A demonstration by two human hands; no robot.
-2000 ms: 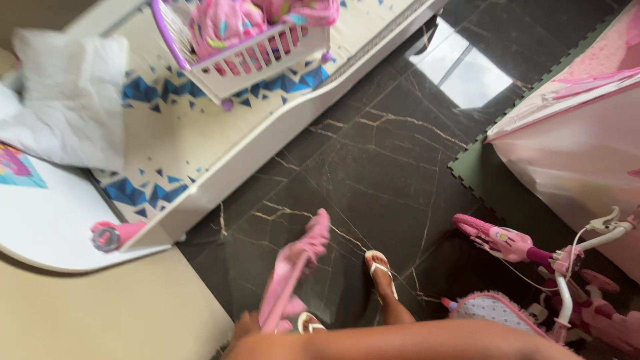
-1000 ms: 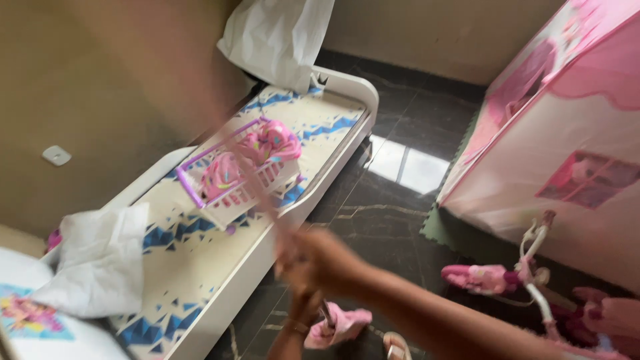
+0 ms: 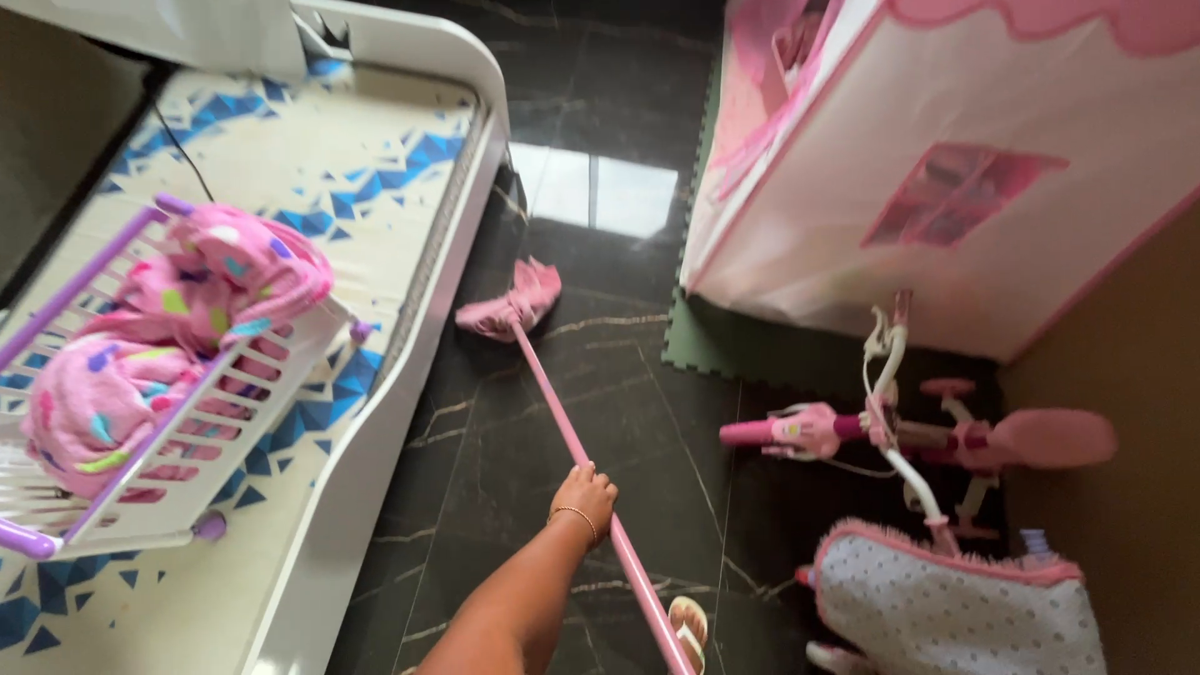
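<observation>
My left hand (image 3: 583,502), with a thin bracelet at its wrist, is closed around a long pink pole (image 3: 637,572). The pole slants from the bottom edge up to a pink cloth (image 3: 514,307), which lies bunched around its far end on the dark marbled tile floor (image 3: 562,412). That cloth is beside the white bed frame. My right hand is not in view; the pole's near end runs past the bottom edge. One foot in a white flip-flop (image 3: 689,623) shows right of the pole.
On the patterned mattress (image 3: 394,141) at left sits a toy cart (image 3: 187,450) holding a pink blanket (image 3: 225,272). At right are a pink play tent (image 3: 825,225) on a green foam mat (image 3: 722,337), a pink child's bicycle (image 3: 881,422) and a dotted fabric item (image 3: 956,600) with pink trim.
The pole, raised and blurred across the view one second ago, now reaches down along the floor with the cloth at its far end. My right hand has left the view.
</observation>
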